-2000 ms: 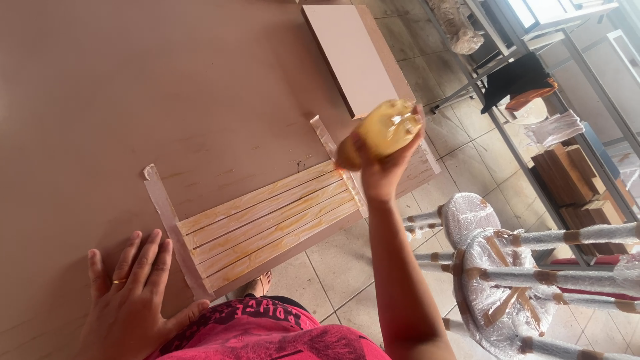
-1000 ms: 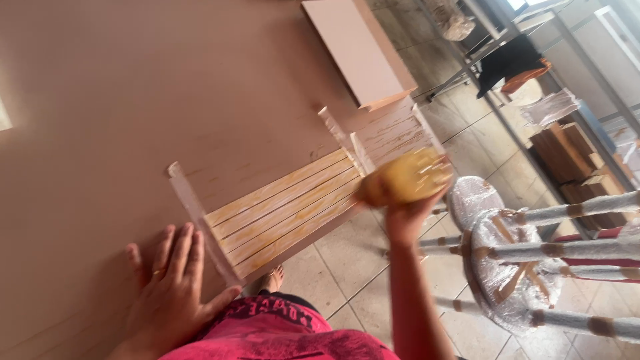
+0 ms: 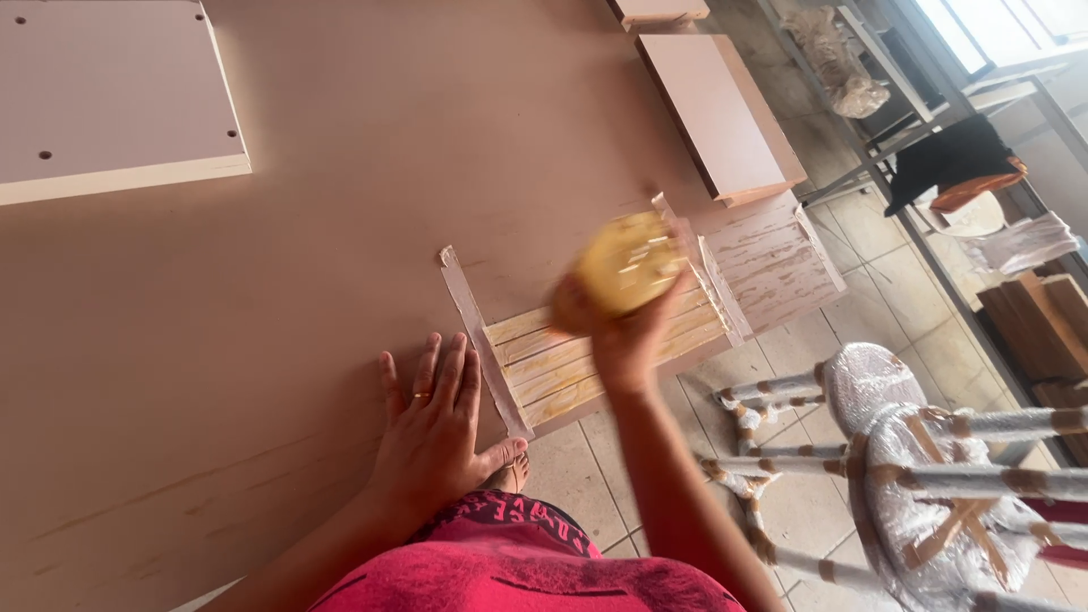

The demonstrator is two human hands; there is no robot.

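Note:
My right hand [image 3: 633, 340] grips a plastic bottle of yellow glue [image 3: 631, 263], blurred, above a row of narrow wooden strips [image 3: 552, 374]. Yellowish streaks lie on the strips. A length of masking tape [image 3: 484, 340] crosses their left ends and another [image 3: 722, 289] crosses their right ends. My left hand [image 3: 438, 425], with a ring on one finger, rests flat on the brown tabletop [image 3: 340, 255] just left of the strips, its fingers spread and holding nothing.
Stacked boards [image 3: 714, 119] lie at the table's right edge, and a drilled panel [image 3: 119, 93] lies at upper left. Streaky residue [image 3: 773, 263] marks the tabletop right of the strips. Wrapped stools [image 3: 918, 493] stand on the tiled floor, beside metal shelving [image 3: 943, 229].
My right hand has moved the bottle from the right end of the strips to a place over them. My left hand stays flat on the table. The view now takes in the drilled panel.

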